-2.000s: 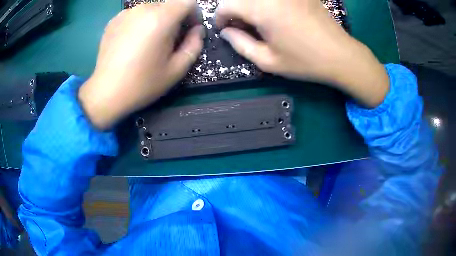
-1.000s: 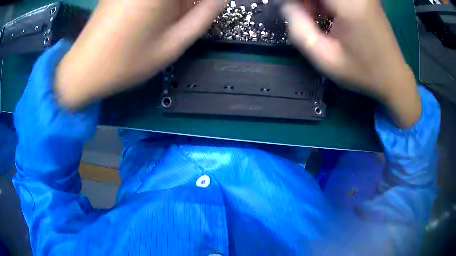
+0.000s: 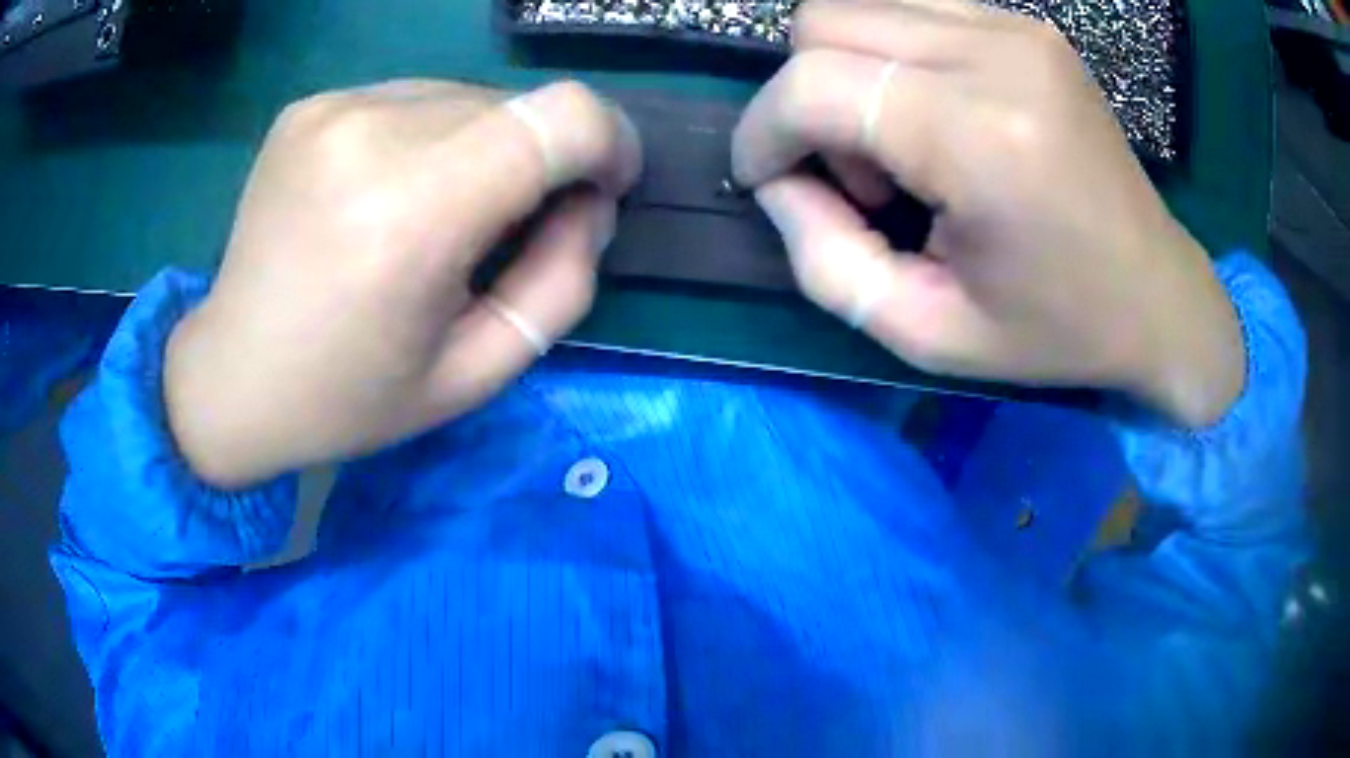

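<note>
The black plastic plate point(image 3: 689, 237) lies on the green mat near its front edge, its lengthwise groove showing between my hands. Both plate ends are covered by the hands. My left hand point(image 3: 407, 267) is over the plate's left part, thumb and index fingertips pinched together. My right hand point(image 3: 977, 208) is over its right part, also pinched. A tiny bright metal piece point(image 3: 729, 187) shows at the right fingertips, just above the groove; whether it is held or sits in a hole cannot be told. What the left fingertips hold is hidden. Pale bands show on thumbs and index fingers.
The black parts tray point(image 3: 1180, 89), filled with glittering metal pieces, is just beyond the plate, partly behind my right hand. More black plates point(image 3: 67, 42) are at the upper left of the green mat point(image 3: 133, 193). The table's front edge runs close below the plate.
Both hands have come back from the tray, where they were among the metal pieces, to the plate. The camera view has shifted, so table and tray sit higher in the picture.
</note>
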